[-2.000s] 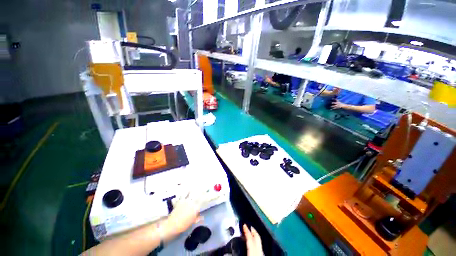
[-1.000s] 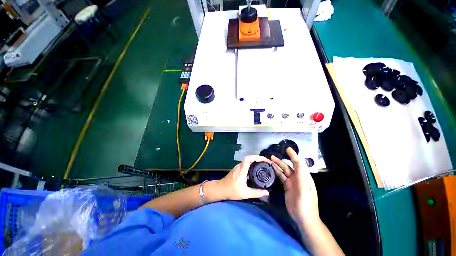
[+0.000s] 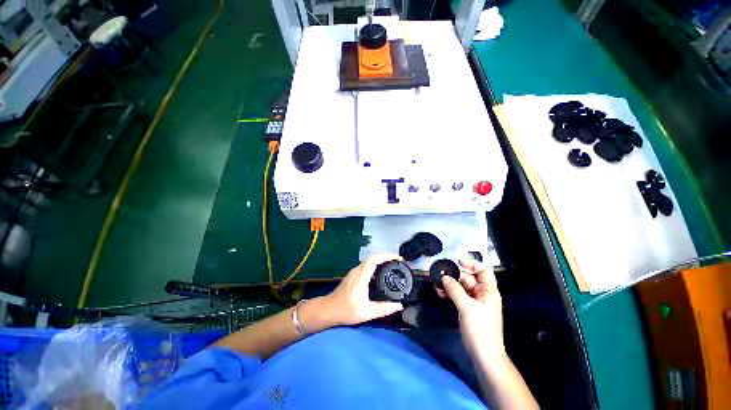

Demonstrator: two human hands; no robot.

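My left hand (image 3: 358, 294) holds a round black housing (image 3: 393, 281), its ringed face turned up. My right hand (image 3: 476, 299) pinches a flatter black cover disc (image 3: 444, 273) just right of the housing; the two are apart. A few more black discs (image 3: 422, 245) lie on a white sheet (image 3: 469, 231) below the front edge of the white bench machine (image 3: 433, 128). One black housing (image 3: 373, 35) sits on the orange fixture (image 3: 374, 64) on its dark brown plate. Another black housing (image 3: 307, 157) stands on the machine's front left corner.
Right of the machine, white sheets (image 3: 617, 232) on the green bench (image 3: 541, 56) carry loose piles of black discs (image 3: 613, 140). An orange press (image 3: 697, 320) is cut off at the lower right. A blue crate with a clear bag (image 3: 104, 360) is at lower left. An orange cable hangs left of the machine.
My right hand has picked up a cover disc from the sheet and brought it beside the housing. My left hand still holds the housing. The view has shifted slightly.
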